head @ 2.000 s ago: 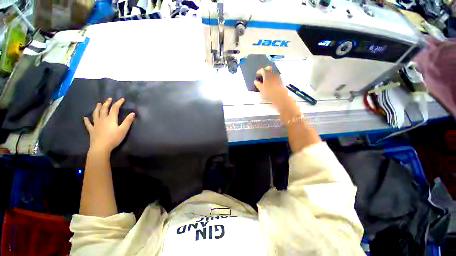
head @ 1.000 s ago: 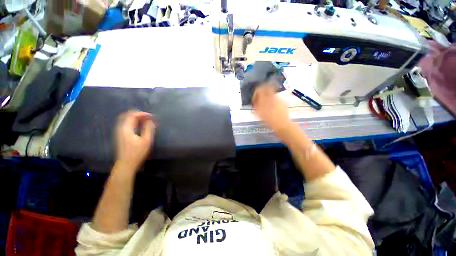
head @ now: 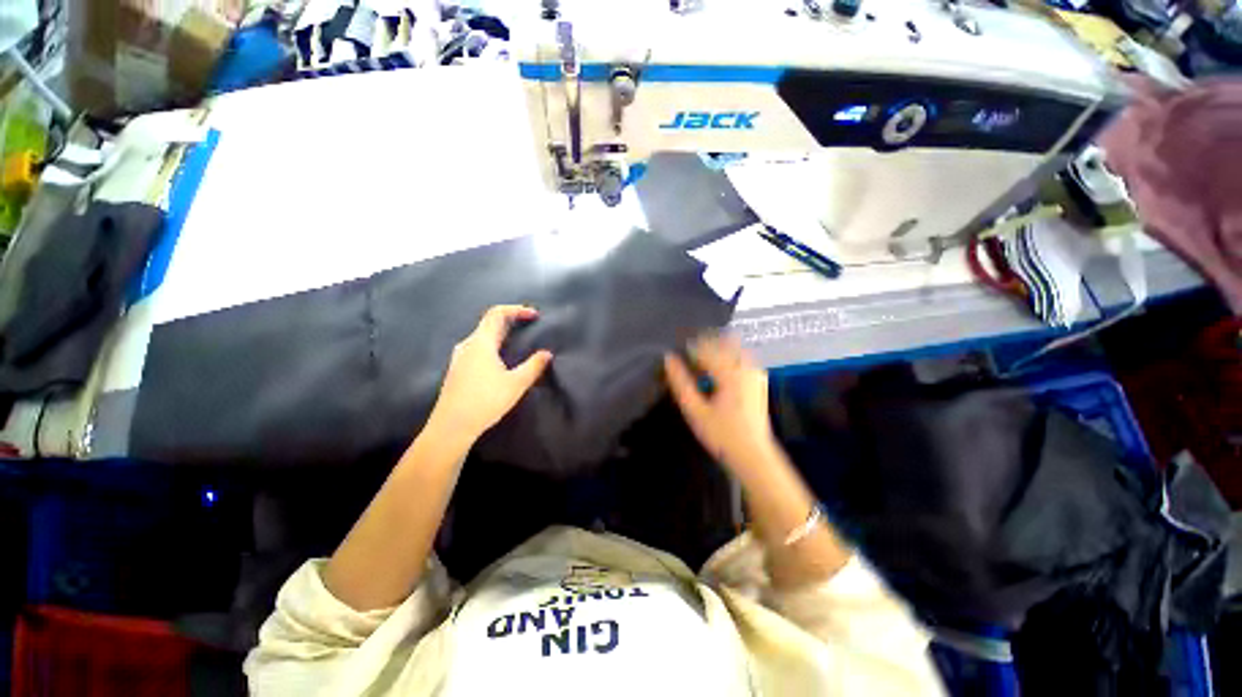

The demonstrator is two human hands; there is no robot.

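Observation:
A large dark grey garment panel (head: 286, 361) lies on the table left of and below the needle area, with a short crease or seam near its middle. My left hand (head: 493, 375) rests on the panel, thumb and fingers apart, beside soft folds. My right hand (head: 722, 395) is blurred at the panel's lower right edge; whether it pinches cloth is unclear. The presser foot and needle (head: 588, 180) are above the panel's top edge, by a bright lamp spot. A small dark grey piece (head: 688, 198) lies right of the needle, partly beside the panel's corner.
The white JACK sewing machine (head: 763, 120) spans the back right. Thread snips (head: 800, 252) lie below its arm. Striped trim (head: 1046, 272) and red handles (head: 994, 266) are at right. Dark folded cloth (head: 82, 286) is at far left. A blue crate (head: 1103, 402) holds dark cloth; a red crate (head: 96, 654) is lower left.
The panel has turned and its right part has shifted right and up. My left hand moved right across it. My right hand left the small piece and came down to the panel's right edge.

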